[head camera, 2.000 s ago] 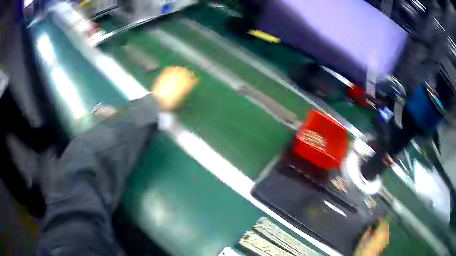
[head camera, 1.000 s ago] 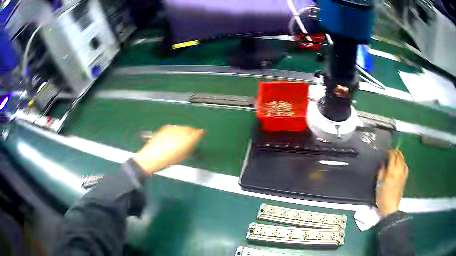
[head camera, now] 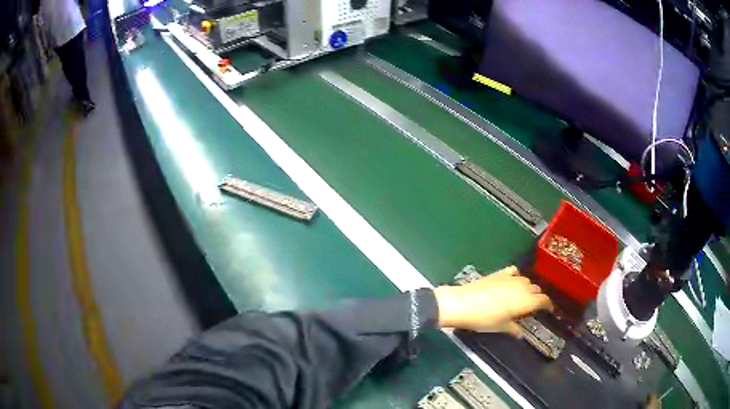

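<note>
My left hand (head camera: 496, 302) is gripping a silver-grey carrier strip (head camera: 543, 337) at the left part of the black mat (head camera: 512, 359). The strip's two ends show on either side of the hand; its middle is hidden. Only a fingertip-sized bit of my right hand (head camera: 653, 402) shows at the bottom edge, cut off, so its grip cannot be told. A dark slotted strip (head camera: 596, 351) and a white pointed piece (head camera: 585, 367) lie on the mat. The red bin (head camera: 591, 275) of small parts stands beyond it, next to the camera's white ring light (head camera: 620, 307).
One carrier strip (head camera: 268, 197) lies alone on the near green bench (head camera: 264, 272). More strips (head camera: 476, 389) lie at the bottom edge. Another strip (head camera: 500, 190) lies on the rail behind. A machine (head camera: 352, 20) stands at the back. A person (head camera: 68, 48) is in the aisle.
The view has swung left. My left hand has moved from the green bench to the mat and now has a carrier strip. My right hand has nearly left the picture.
</note>
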